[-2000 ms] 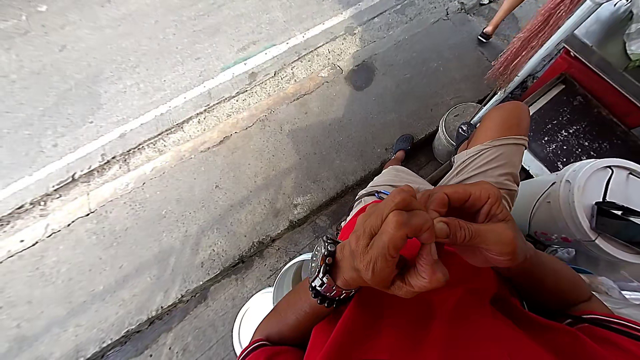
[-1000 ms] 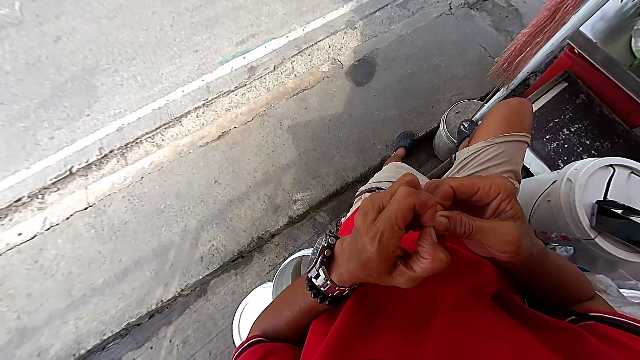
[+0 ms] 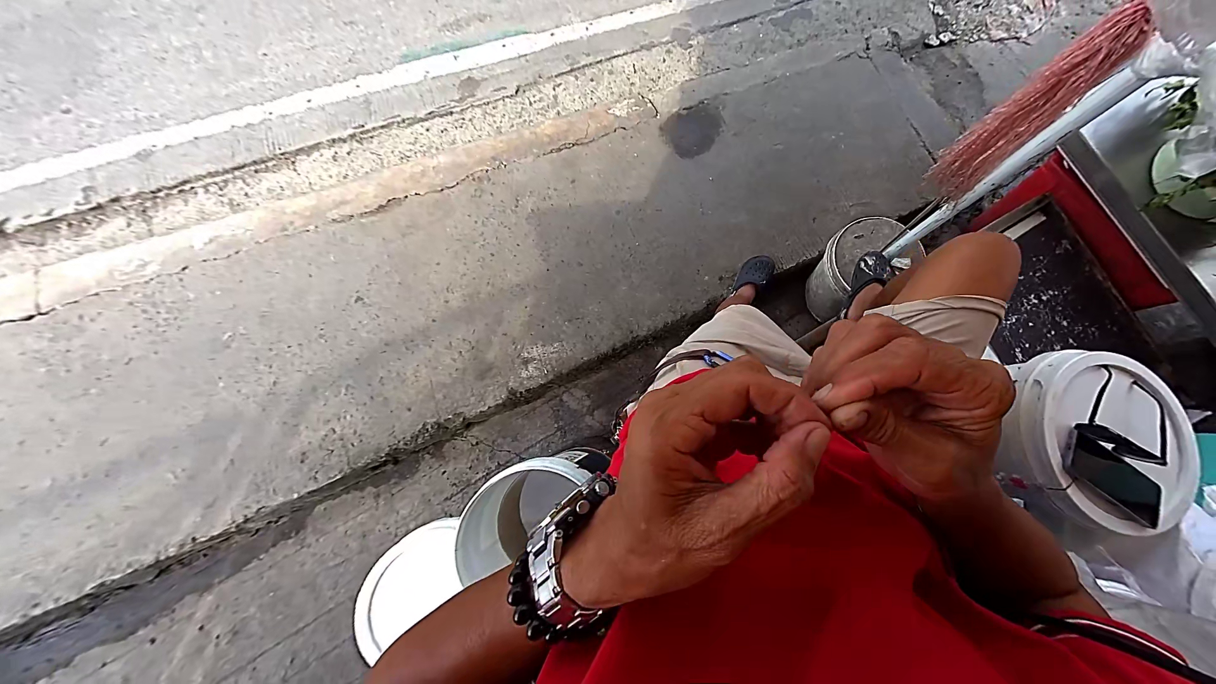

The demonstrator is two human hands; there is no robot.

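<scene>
My left hand (image 3: 712, 475), with a metal wristwatch (image 3: 549, 560) and a black bead bracelet (image 3: 524, 603) at its wrist, is raised over my lap. Thumb and forefinger are pinched together, touching the fingertips of my right hand (image 3: 912, 404). The right hand's thumb and forefinger are pinched too. Anything between the fingertips is too small or too hidden to tell. Below the hands are a red shirt (image 3: 807, 589) and beige shorts (image 3: 750, 337).
A white lidded bucket (image 3: 1045, 399) with a dark phone-like device (image 3: 1116, 480) on it stands at right. An open white bucket (image 3: 475, 532) and a white lid (image 3: 399, 579) are lower left. A small pail (image 3: 836, 275), red-bristled broom (image 3: 1045, 104) and metal-edged cart (image 3: 1121, 218) are at upper right.
The left hand has turned, so its thumb and forefinger now form an open loop. Both hands stay joined at the fingertips. A passer-by's leg at the top has gone from view.
</scene>
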